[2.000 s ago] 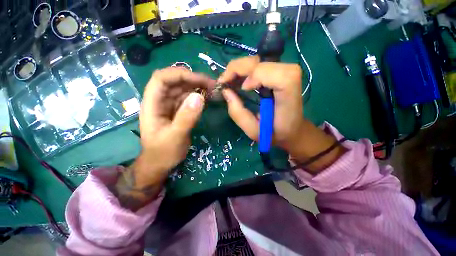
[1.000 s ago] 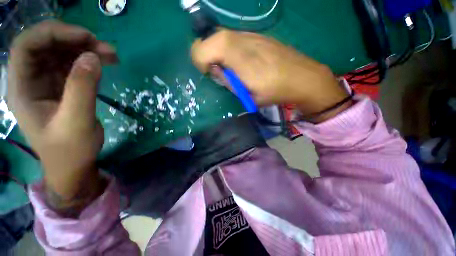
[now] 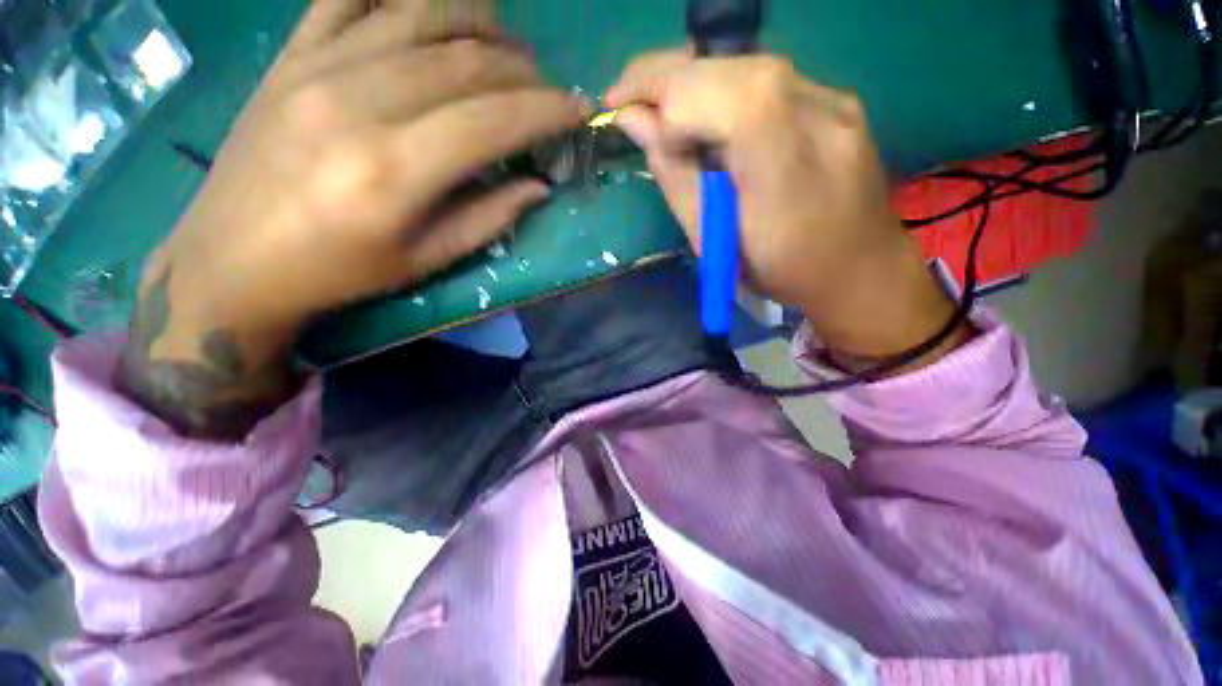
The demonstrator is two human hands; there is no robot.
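Observation:
My right hand (image 3: 797, 174) is closed around the blue and black handle of a soldering iron (image 3: 720, 255), held upright in the picture; its tip is beyond the top edge. The thumb and forefinger of that hand pinch a tiny yellow-edged piece (image 3: 604, 119), possibly a battery. My left hand (image 3: 342, 174) is blurred, its back towards me, its fingertips touching or close to the piece. Whether it grips anything cannot be told. Small shapes below the fingers are too blurred to name.
A clear blister tray (image 3: 47, 148) is at the upper left. White scraps (image 3: 487, 268) lie on the green mat (image 3: 901, 60) near its front edge. A red tray (image 3: 1025, 215) with black cords across it is at the right. The iron's cord loops around my right wrist.
My left hand has moved right and up, from apart to meeting my right hand. My right hand has moved right and turned the iron upright. The yellow-edged piece now shows between the fingertips.

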